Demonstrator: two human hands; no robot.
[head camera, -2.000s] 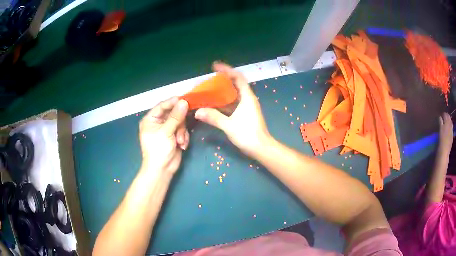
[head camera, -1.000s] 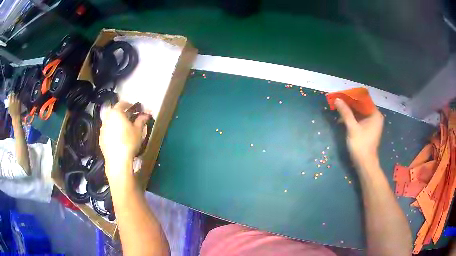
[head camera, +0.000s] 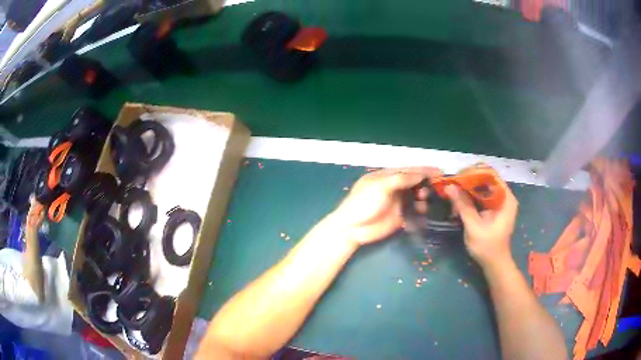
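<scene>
My left hand (head camera: 383, 204) holds a thin black ring (head camera: 439, 216) over the green bench. The ring is blurred. My right hand (head camera: 485, 214) holds an orange strap (head camera: 487, 188) folded into a loop, its ends against the upper part of the ring. Fingers hide the place where strap and ring meet. A brown carton (head camera: 223, 183) with a white bottom and many black rings stands at left. A loose pile of orange straps (head camera: 597, 260) lies at right.
Black units with orange loops, one of them (head camera: 274, 42), are on the green belt behind the pale rail (head camera: 316, 150). A pale post (head camera: 587, 126) rises at right. Tiny orange plugs dot the bench. Another person's arm (head camera: 31, 246) is at far left.
My left hand has left the carton and now holds a black ring beside the strap in my right hand. The view has shifted, and a black unit on the belt has come into view.
</scene>
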